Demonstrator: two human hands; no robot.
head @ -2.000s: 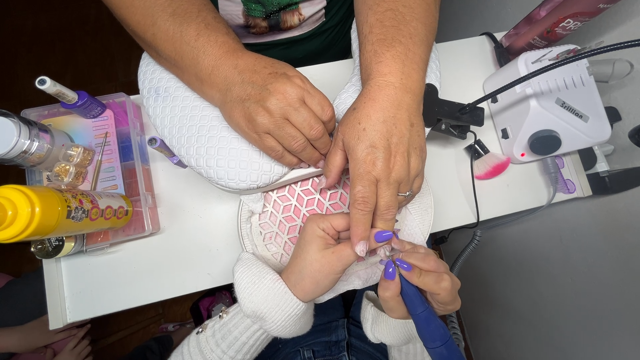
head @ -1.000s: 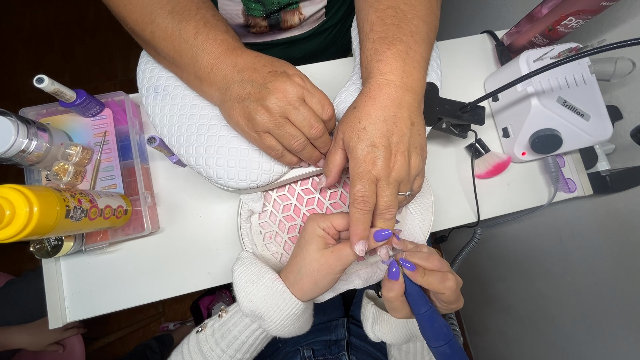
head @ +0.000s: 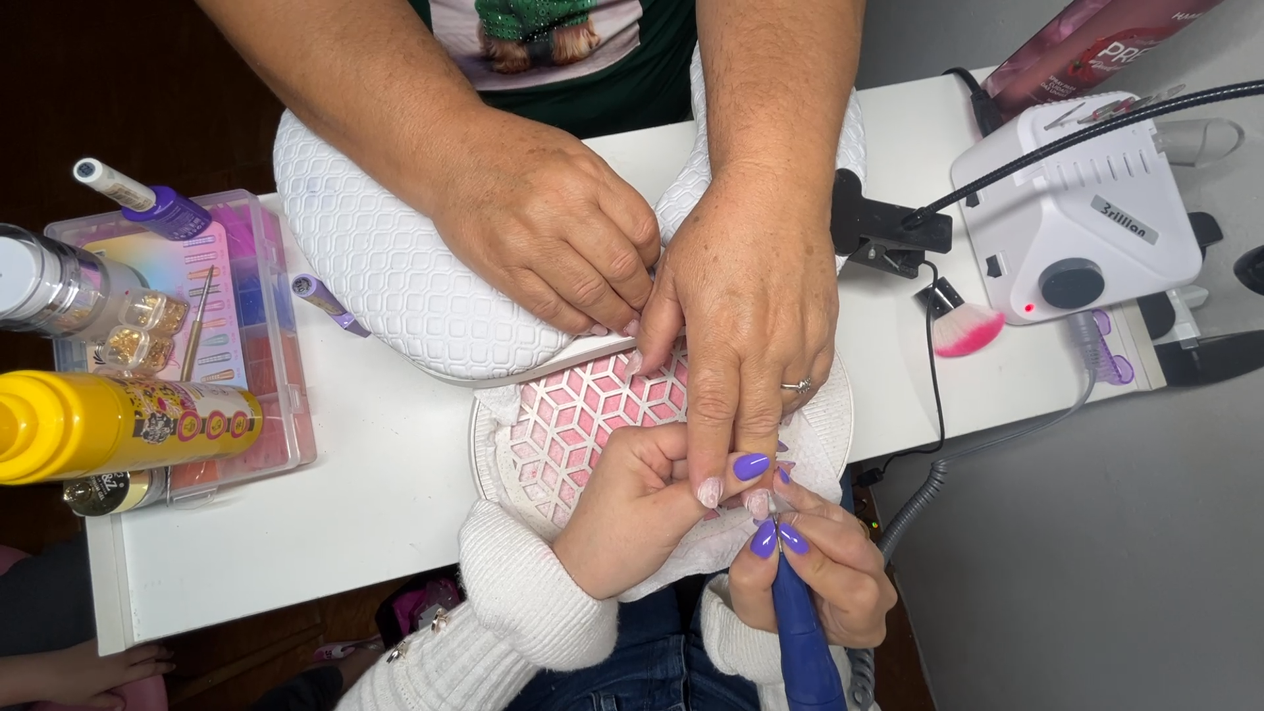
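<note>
My left hand (head: 642,504), with purple nails, grips a finger of the other person's hand (head: 755,286), which wears a ring. In my right hand (head: 829,563) is a blue electric nail drill handpiece (head: 802,632), its bit at that person's pale fingertip. Beneath the hands lie a white paper towel (head: 691,563) and a round dust collector (head: 563,425) with a patterned grille over pink. The person's other hand (head: 558,232) rests on a white quilted armrest (head: 395,267). Part of the bit is hidden by my fingers.
At left, a clear plastic case (head: 296,395) carries a yellow bottle (head: 128,425), jars and a thin brush. At right stand a white nail drill machine (head: 1076,217), a black clamp (head: 889,232) and a pink-tipped dust brush (head: 963,321). A coiled cord (head: 913,504) hangs beside the white table (head: 227,563).
</note>
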